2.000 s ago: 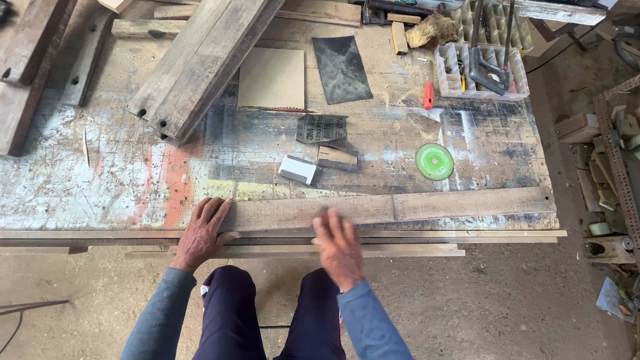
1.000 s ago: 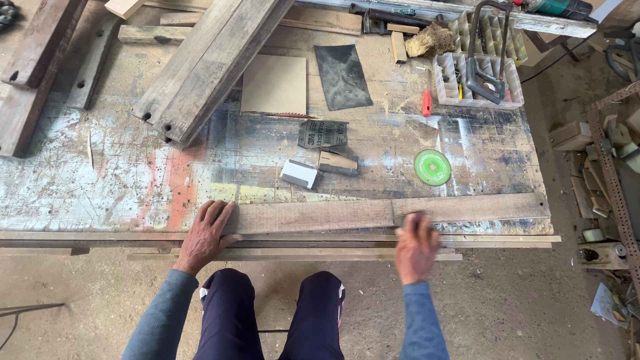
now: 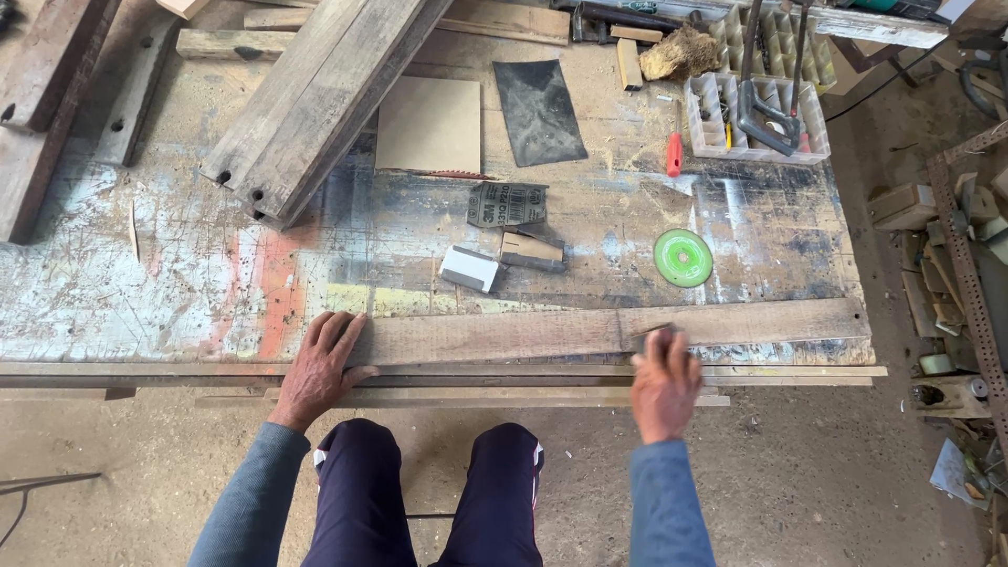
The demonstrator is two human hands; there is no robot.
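Note:
A long narrow wooden board (image 3: 504, 332) lies along the front edge of the workbench. My left hand (image 3: 321, 364) presses on its left end, fingers over the wood and thumb at the near edge. Over the board's right half, my right hand (image 3: 668, 382) is slightly blurred and grips a small dark block (image 3: 654, 334), perhaps a sanding block, against the wood. Beyond the board lie a white and grey block (image 3: 468, 268), a block wrapped in sandpaper (image 3: 533, 250), a folded piece of 3M sandpaper (image 3: 508, 205) and a green disc (image 3: 683, 257).
Thick weathered planks (image 3: 315, 102) with holes lean across the back left. Farther back are a black abrasive sheet (image 3: 540, 113), a thin square panel (image 3: 429, 124), a red-handled screwdriver (image 3: 674, 153), and a plastic compartment box (image 3: 819, 150) with a hacksaw (image 3: 764, 118) on it.
My right hand has moved right along the board from near its middle, where it was two seconds ago. My left hand has stayed at the left end.

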